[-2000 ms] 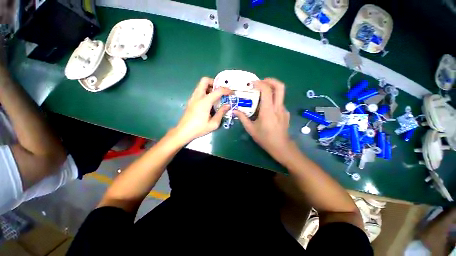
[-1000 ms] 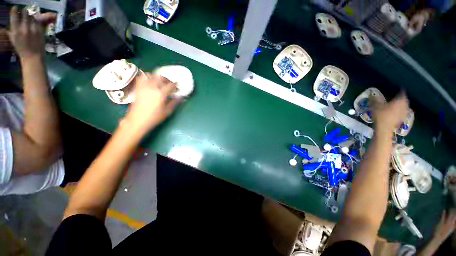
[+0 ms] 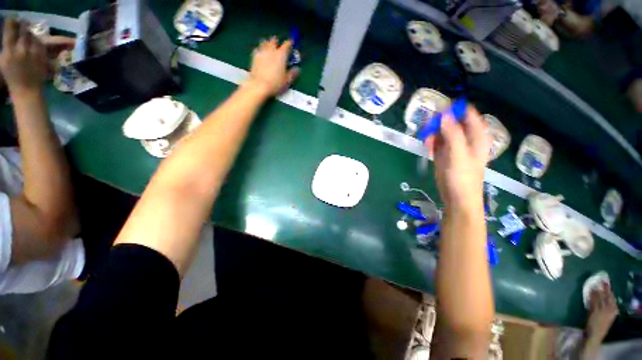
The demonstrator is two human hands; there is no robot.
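An off-white housing shell lies on the green bench in front of me. My left hand reaches over the pale rail, its fingers beside a wired assembly with a blue cell; I cannot tell if they grip it. My right hand is raised over the right side of the bench. Its fingers hold a blue battery cell, blurred, with wires partly hidden. A heap of wired electronics lies behind and left of my right forearm, partly covered by it.
Stacked shells sit at left beside a black box-like device. Filled housings line the far side beyond the rail. More shells lie at right. A neighbour's arm is at left, another person's hand at lower right.
The shell from the left side now lies in the middle of the bench. My left hand has moved off it and across the rail. My right hand now holds a blue cell.
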